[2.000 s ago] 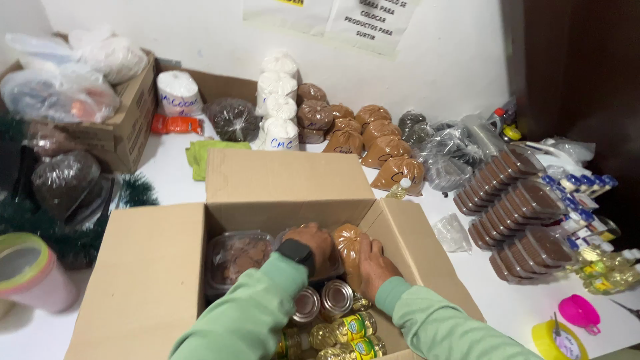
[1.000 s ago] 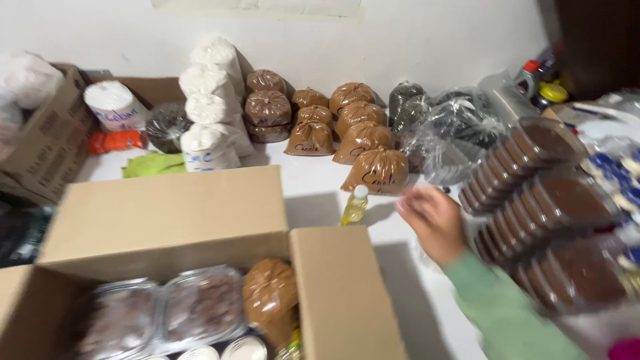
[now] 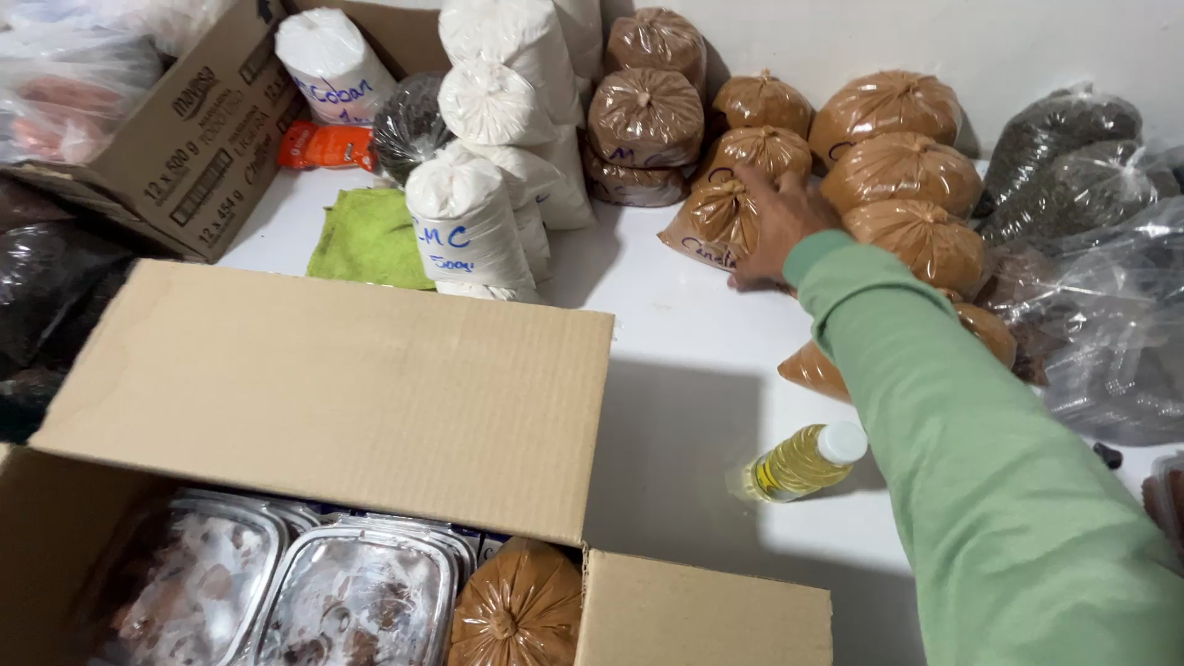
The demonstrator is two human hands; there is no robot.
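My right hand (image 3: 791, 222), in a green sleeve, reaches over the table with its fingers around the right side of a small knotted plastic bag of brown powder (image 3: 717, 222). That bag sits in front of a row of like bags; whether its weight is borne by the hand I cannot tell. Larger bags of brown powder (image 3: 902, 176) stand to the right of the hand. In the open cardboard box (image 3: 324, 398) at the lower left lie clear plastic tubs (image 3: 356, 601) with brown contents, beside another bag of brown powder (image 3: 518, 610). My left hand is out of view.
A small bottle of yellow oil (image 3: 800, 462) stands right of the box. White powder bags (image 3: 472, 222), a green cloth (image 3: 370, 239) and an orange packet (image 3: 326, 146) are behind it. Clear bags (image 3: 1119, 314) and dark-filled bags (image 3: 1064, 139) crowd the right; another carton (image 3: 185, 139) stands upper left.
Both hands were in the box at first, the right one at the brown powder bag there. My right hand has left the box and reached the bags at the back; my left hand has gone from view.
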